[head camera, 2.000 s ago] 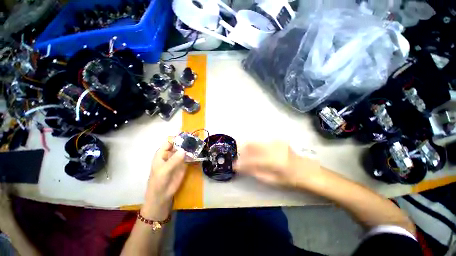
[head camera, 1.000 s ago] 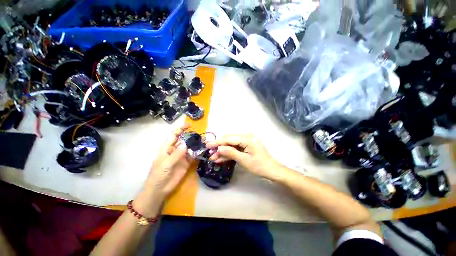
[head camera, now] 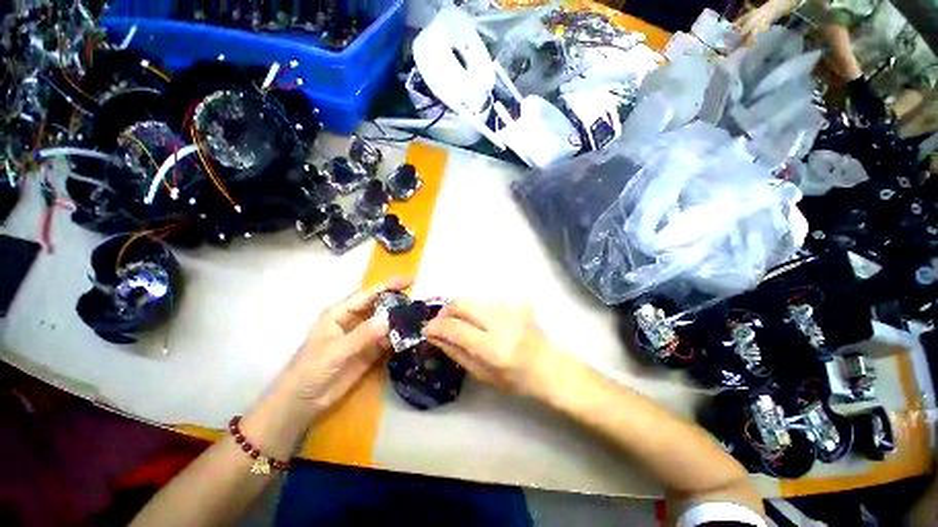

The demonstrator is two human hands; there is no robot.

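Observation:
My left hand (head camera: 348, 345) holds a camera module (head camera: 406, 323), a small square board with a black lens barrel, its lens side up. My right hand (head camera: 492, 342) has its fingertips at the right edge of the module, at a short reddish lead wire. What exactly the right fingertips pinch is too small to tell. A round black housing (head camera: 426, 379) sits on the bench just below the module, its upper part hidden by the module and fingers. Spare camera modules (head camera: 372, 198) lie in a cluster beside and partly on the orange tape.
Wired black housings (head camera: 231, 134) pile up at left, with a single housing (head camera: 132, 287) nearer. A blue bin (head camera: 355, 64), white casings (head camera: 453, 62) and a plastic bag (head camera: 689, 221) stand behind. Housings with silvery modules (head camera: 771, 422) are at right. Another person's arm (head camera: 838, 51) shows at upper right.
My right hand has come left from beside the housing to the module's edge. The module now covers part of the housing. The view has turned, showing more of the right side.

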